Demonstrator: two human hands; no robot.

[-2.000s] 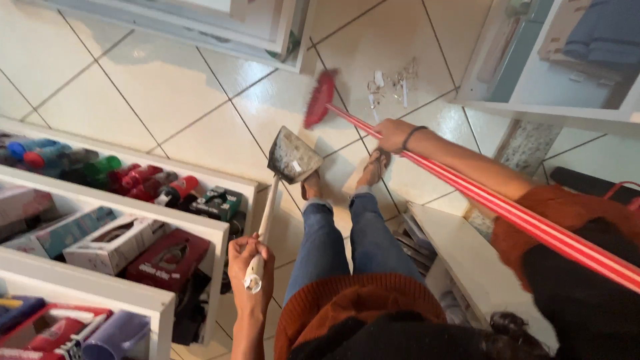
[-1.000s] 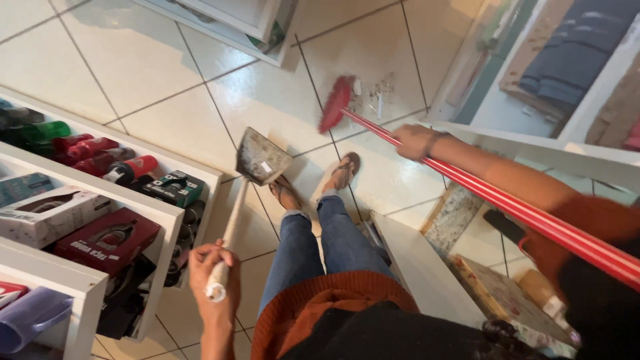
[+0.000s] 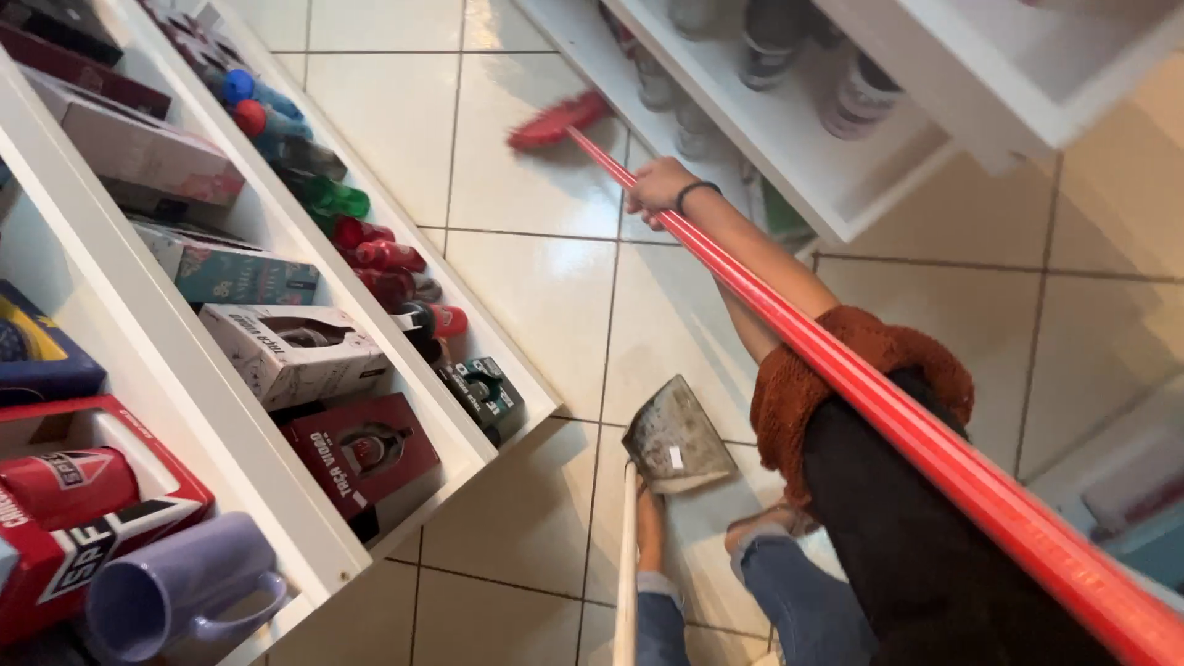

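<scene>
My right hand is closed around the red striped handle of a broom, with a dark band on the wrist. The red broom head is on the tiled floor beside the lower edge of the upper white shelf. A worn metal dustpan lies in front of my feet, with a small white scrap in its pan. Its pale long handle runs down out of the frame. My left hand is outside the view.
On the left, a white tiered shelf holds boxed glasses, bottles and a purple mug. Another white shelf unit with glassware stands at the upper right. Light tiled floor runs between them.
The view has turned and shifted strongly. The broom head has moved from beside small debris to the foot of a shelf. My left hand, earlier on the dustpan handle, has left the view.
</scene>
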